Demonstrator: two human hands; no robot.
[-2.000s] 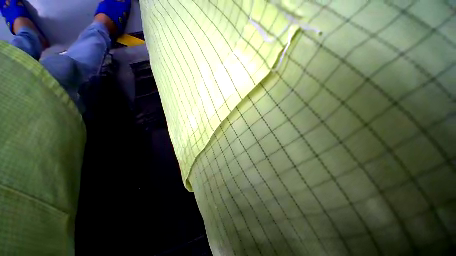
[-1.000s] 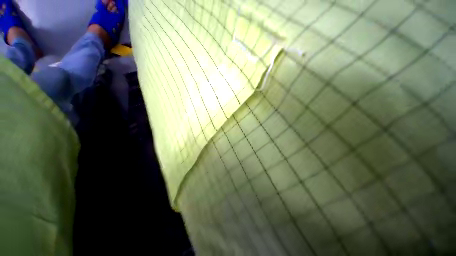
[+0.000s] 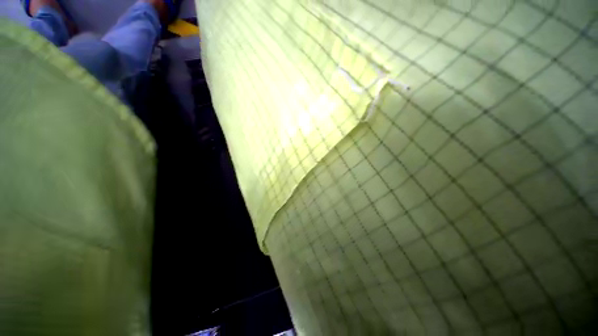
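The yellow-green smock point(image 3: 406, 184) with dark grid lines fills the middle and right of the view, very close to the camera. A folded edge with loose white threads runs down its middle. Another yellow-green cloth part point(image 3: 72, 197) covers the left side, slightly blurred. Neither my left hand nor my right hand is in the picture. No held thing shows.
Between the cloth parts lies a very dark area whose contents I cannot tell, with small bright bits at its bottom edge. At the top left are a person's legs in blue jeans point(image 3: 134, 39), grey floor and a yellow strip point(image 3: 183, 27).
The left cloth part reaches further right. The legs and feet have shifted up, so the blue shoes are mostly cut off. Small bright bits now show at the bottom edge.
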